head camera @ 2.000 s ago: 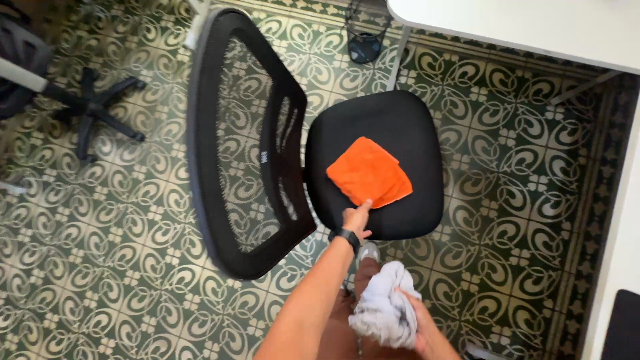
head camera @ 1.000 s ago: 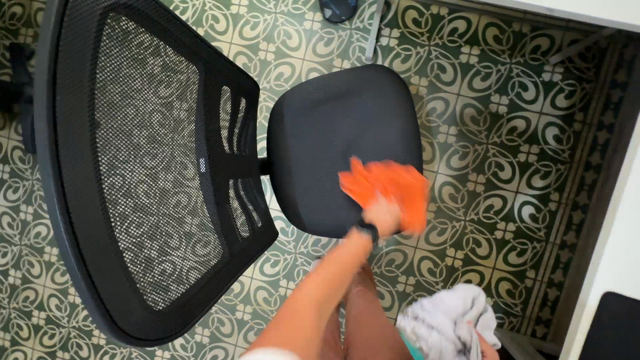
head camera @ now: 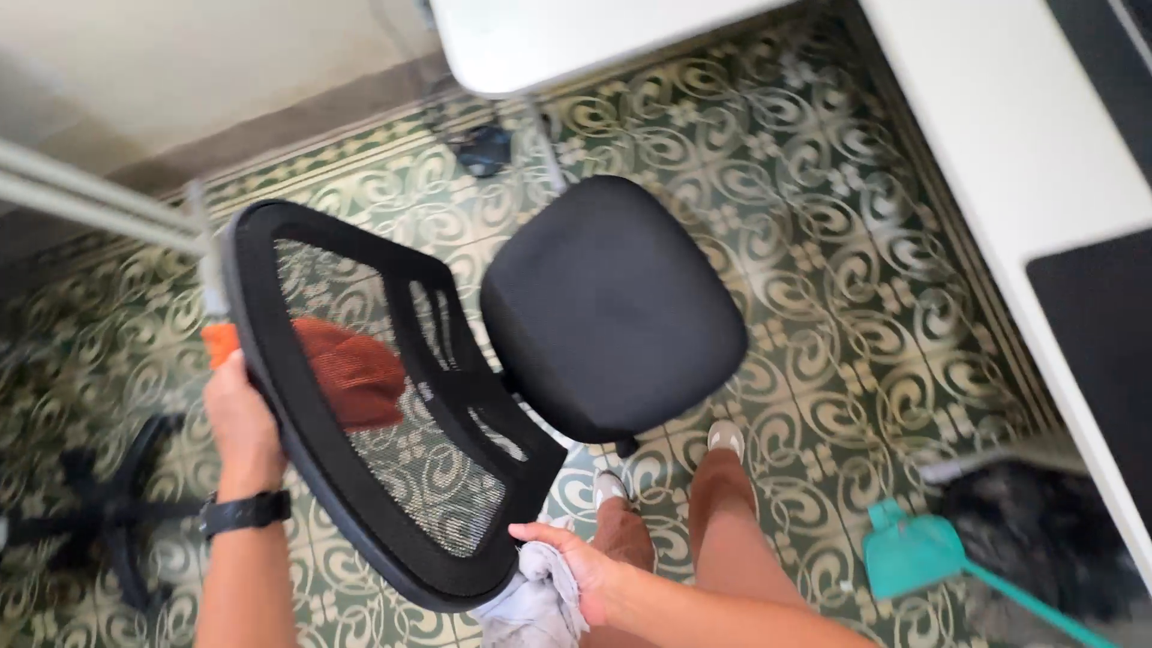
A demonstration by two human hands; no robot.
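Observation:
A black office chair with a mesh backrest and a padded seat stands before me. At the backrest's outer left edge, my left hand grips an orange cloth; most of that cloth shows through the mesh, behind it. My right hand holds a light grey cloth against the lower corner of the backrest, its thumb on the frame. The fingers of my left hand are partly hidden behind the frame.
White desks border the top and right, with a black mat on one. A green dustpan or scoop with a long handle lies at lower right. Another chair's black base stands left. A dark object is on the patterned tile floor.
The orange cloth has gone from over the seat to behind the backrest, with my left hand. My right hand has brought the grey cloth to the backrest's corner. The view has turned.

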